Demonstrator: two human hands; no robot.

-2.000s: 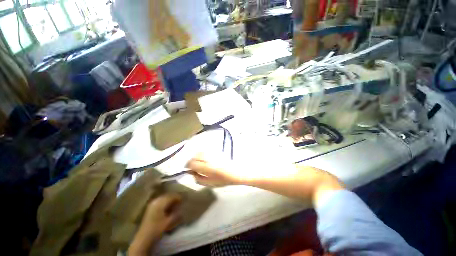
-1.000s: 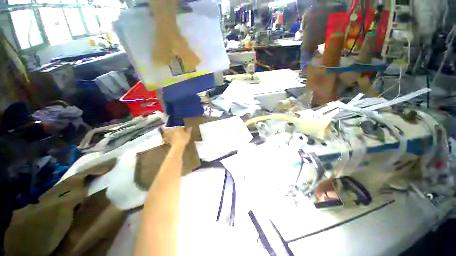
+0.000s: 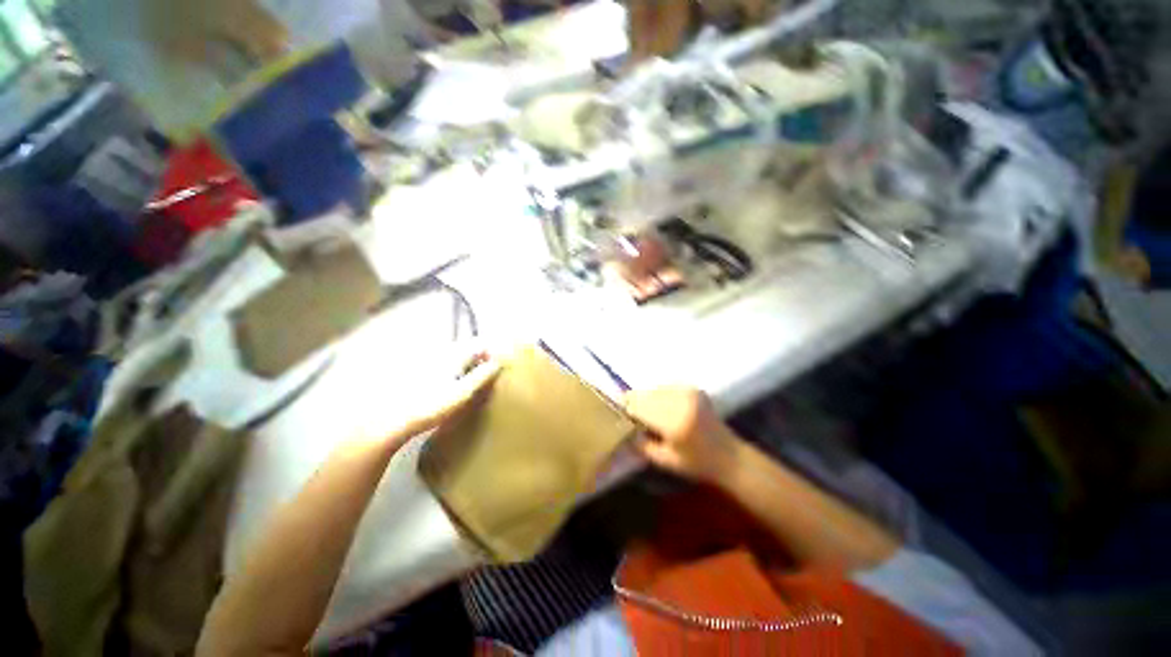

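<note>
A khaki pocket piece (image 3: 520,456) is held between my two hands over the table's front edge, its lower part hanging towards my lap. My left hand (image 3: 465,392) grips its upper left edge, with the fingers partly hidden. My right hand (image 3: 678,426) pinches its right corner. A dark band (image 3: 584,370) shows along or just behind its upper right edge; blur hides whether they are joined. The white sewing machine (image 3: 783,141) stands beyond, with its head end behind the piece.
Khaki and brown cloth (image 3: 141,513) hangs at the left table edge. Another khaki piece (image 3: 308,308) lies at the back left near thin curved dark strips (image 3: 460,306). A phone (image 3: 646,270) and black scissor handles (image 3: 709,247) lie by the machine. A red basket (image 3: 193,193) is behind.
My left hand has come back from the khaki pile with a pocket piece, now in front of me. My right hand has come into view and holds its corner. The view has tilted down and right.
</note>
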